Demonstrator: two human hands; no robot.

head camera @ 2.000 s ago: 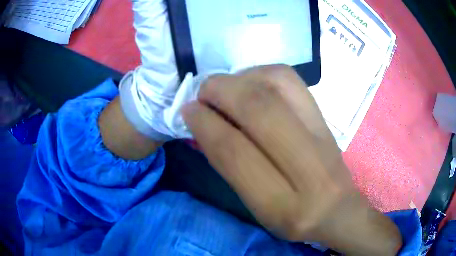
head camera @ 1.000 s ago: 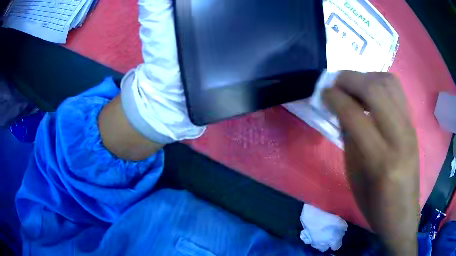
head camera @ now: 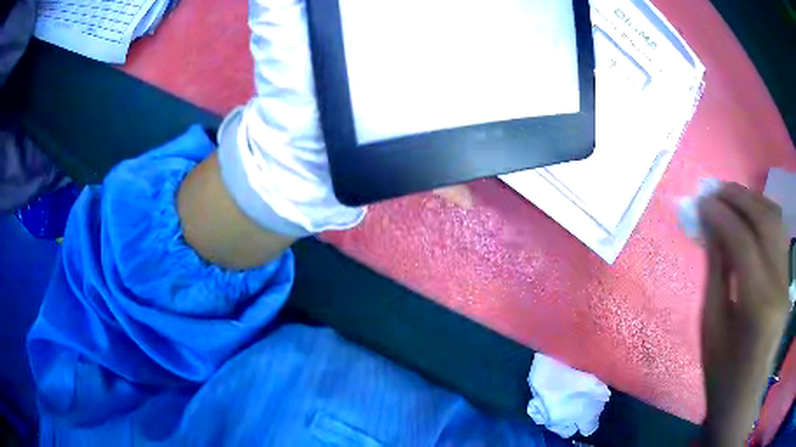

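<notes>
The tablet (head camera: 463, 148), with a black bezel and a blank white screen, is cut off by the top edge. My left hand (head camera: 292, 131), in a white glove, is at its left side and partly behind it; the fingers are hidden, and it holds the tablet up over the mat. My bare right hand (head camera: 746, 236) is at the right, a little blurred, and pinches a small white wipe (head camera: 698, 208) in its fingertips, apart from the tablet.
A white printed box or sleeve (head camera: 637, 166) lies on the red mat (head camera: 559, 279), partly under the tablet. A crumpled white wad (head camera: 567, 397) lies at the mat's near edge. Lined sheets (head camera: 92, 26) lie upper left. A pale object (head camera: 781, 196) is behind my right hand.
My right hand with the wipe has moved from over the tablet away to the right. The screen went from lit with small text to dark, then to blank white. The tablet shifted slightly right.
</notes>
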